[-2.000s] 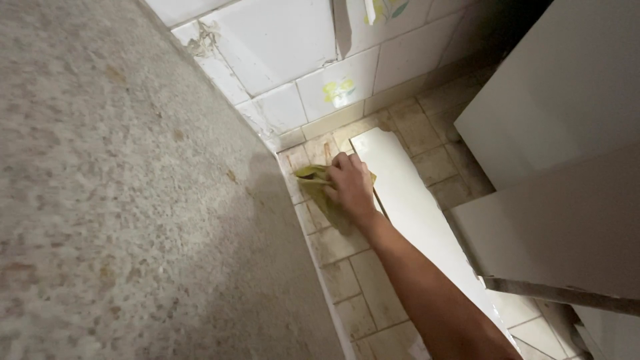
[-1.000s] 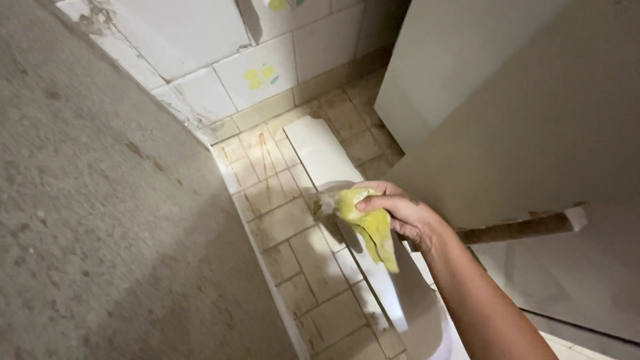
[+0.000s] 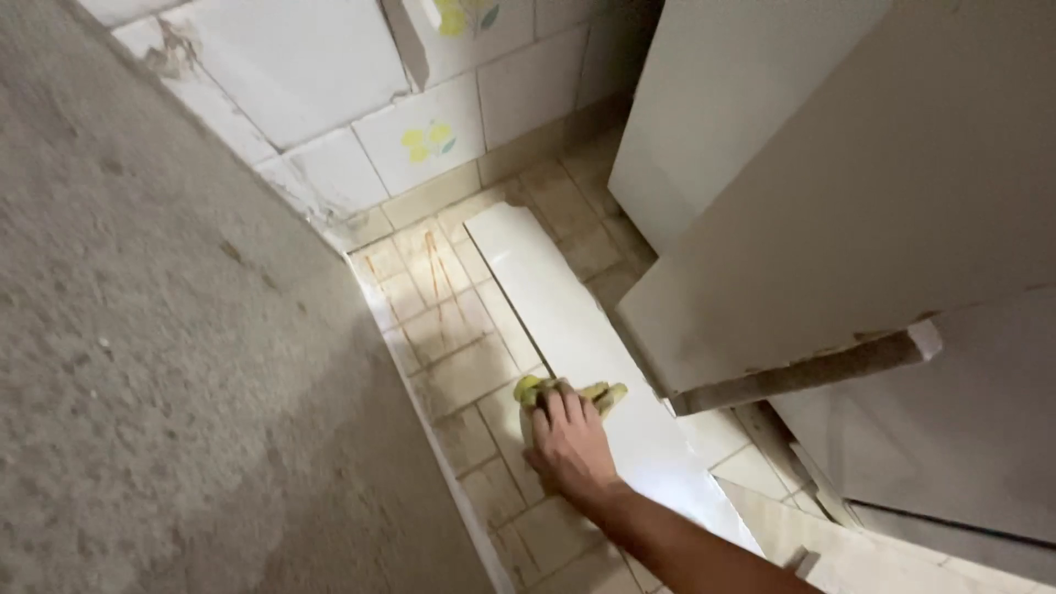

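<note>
Near the middle of the head view, my right hand [image 3: 573, 441] is closed around a yellow-green cloth [image 3: 606, 398], its arm coming in from the lower right. The bunched cloth is at the left edge of a long white board [image 3: 561, 305] that lies on the tiled floor. Beige floor tiles [image 3: 466, 375] run along the board's left side, and the ones toward the wall bear rust-coloured streaks [image 3: 433, 260]. The palm and part of the cloth are hidden beneath the fingers. My left hand is out of view.
A speckled grey surface [image 3: 190, 330] fills the left. White wall tiles [image 3: 305, 66], some with yellow flower patterns, stand at the back. Pale panels [image 3: 841, 214] rise on the right, one with a rough brown lower edge [image 3: 808, 375].
Two seconds ago my right hand held the cloth on the tiles near the wall; one second ago the cloth hung from it over the board. Now the hand is palm down at the board's left edge.
</note>
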